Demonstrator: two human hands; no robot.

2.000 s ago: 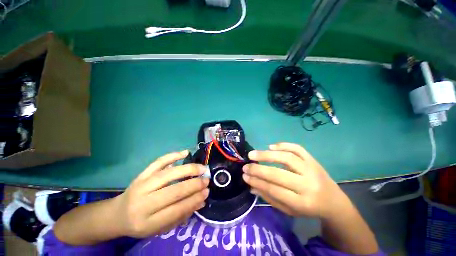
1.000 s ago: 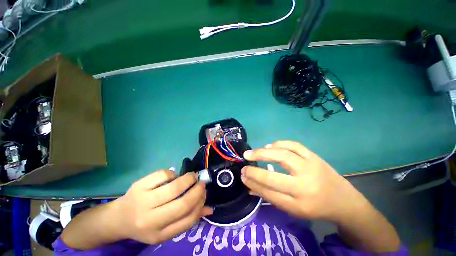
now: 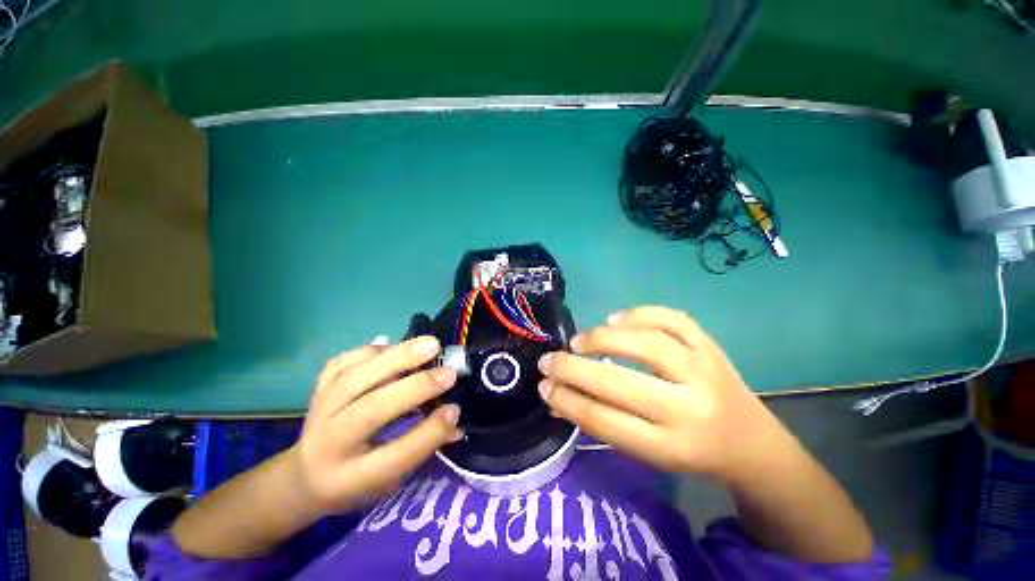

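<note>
An opened black-and-white camera body [image 3: 506,437] is held at the bench edge against the wearer's purple shirt. Its upper shell shows a circuit board [image 3: 529,277] with red, blue, white and yellow wires [image 3: 511,316] running down both sides. A pale ring hub [image 3: 501,371] sits in the middle, with a small silver-grey cylinder [image 3: 455,360] to its left. My left hand [image 3: 380,414] holds the left side, fingertips by the cylinder. My right hand [image 3: 647,392] holds the right side, fingertips near the wire ends and hub. Any thin lead between the fingers cannot be made out.
A cardboard carton [image 3: 153,238] of black parts stands left. A black lead bundle [image 3: 672,179] and a slim white-orange stick [image 3: 758,216] lie near the metal post [image 3: 709,55]. Another camera unit [image 3: 999,193] with a white cable is at right. Camera units [image 3: 142,457] sit below left.
The view has shifted. The white cable on the conveyor has left the picture. My left fingers have opened out from the cylinder and rest along the housing side. My right hand stays at the right side.
</note>
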